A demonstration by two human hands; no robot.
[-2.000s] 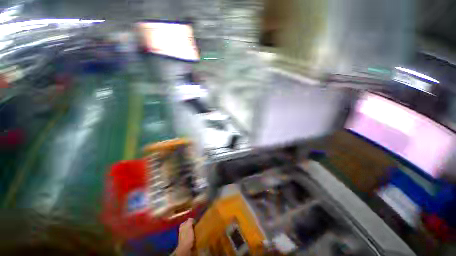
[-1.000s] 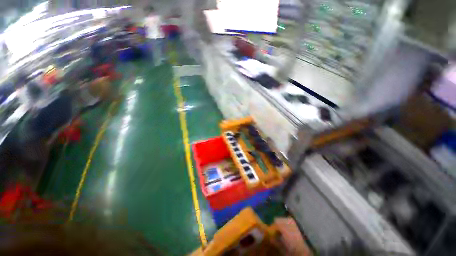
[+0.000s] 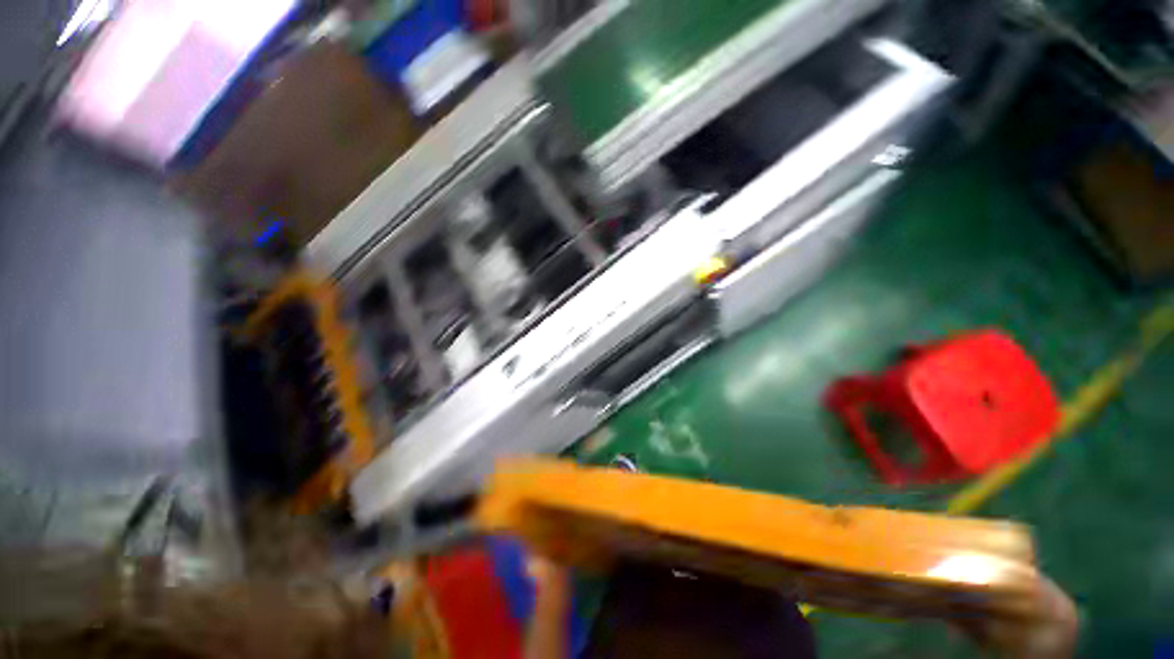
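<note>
A long orange fixture (image 3: 773,521) is held up near the bottom of the view, seen mostly from its side. My left hand (image 3: 549,603) is under its left end, partly hidden by it. My right hand (image 3: 1040,621) grips its right end, near the picture's bottom edge. The fixture's slots cannot be made out. Another orange fixture (image 3: 341,373) lies at the left end of the machine's dark rails. The picture is blurred.
The pale machine frame (image 3: 541,354) runs diagonally across the middle, with a green belt (image 3: 670,58) beyond. A red stool (image 3: 989,399) stands on the green floor at right. A red crate (image 3: 474,603) is at bottom left. A bright monitor (image 3: 174,64) is upper left.
The view has swung from the aisle to the machine and stool. The held orange fixture now lies across the bottom of the view, with a hand at each end.
</note>
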